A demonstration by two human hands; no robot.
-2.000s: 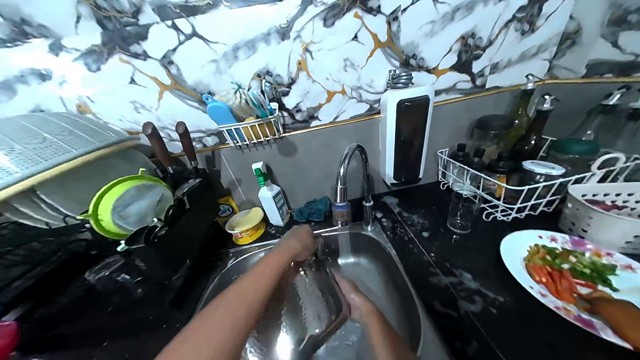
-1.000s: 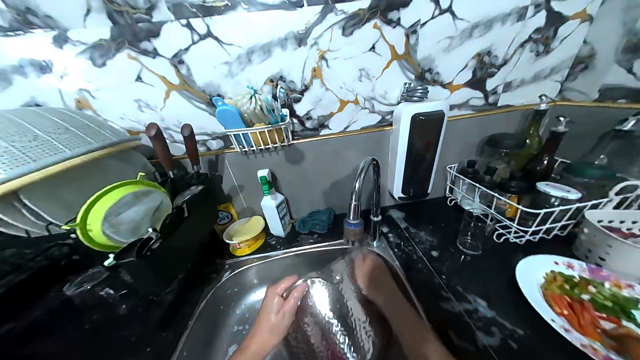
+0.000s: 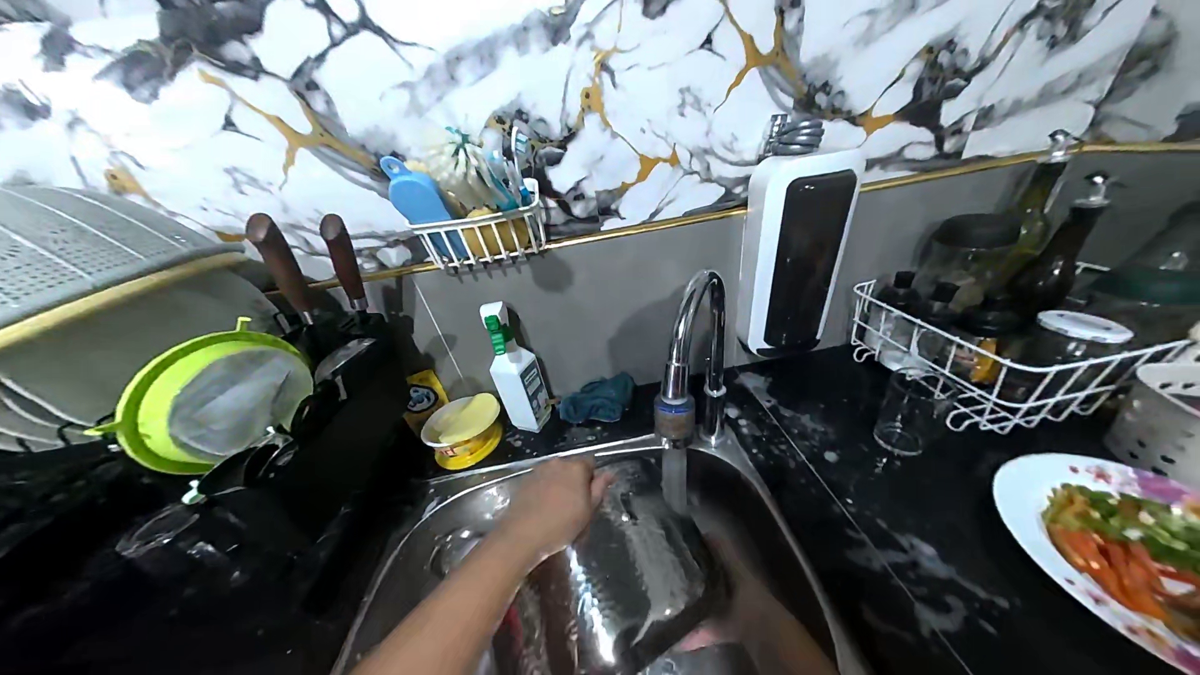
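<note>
A shiny hammered-metal vessel (image 3: 586,595) is tilted in the stainless steel sink (image 3: 806,572), below the chrome faucet (image 3: 717,319). Water runs from the spout onto it. My left hand (image 3: 558,497) grips its upper left edge. Low on the vessel's right side is my right hand (image 3: 712,628), blurred and partly hidden by the metal, its fingers against the lower edge. Behind the sink stand a yellow tub with a sponge (image 3: 469,431), a white spray bottle with a green trigger (image 3: 517,375) and a dark teal cloth (image 3: 597,398).
On the left are a green strainer (image 3: 216,403), wooden-handled knives (image 3: 277,262) and a large grey colander (image 3: 94,244). A wire basket of bottles (image 3: 1012,375), a drinking glass (image 3: 905,417) and a plate of cut vegetables (image 3: 1022,497) stand on the right. A caddy (image 3: 487,239) hangs behind.
The metal vessel has been turned between my hands. Since a second ago, my left hand has moved up to its upper left edge and my right hand has moved down its right side.
</note>
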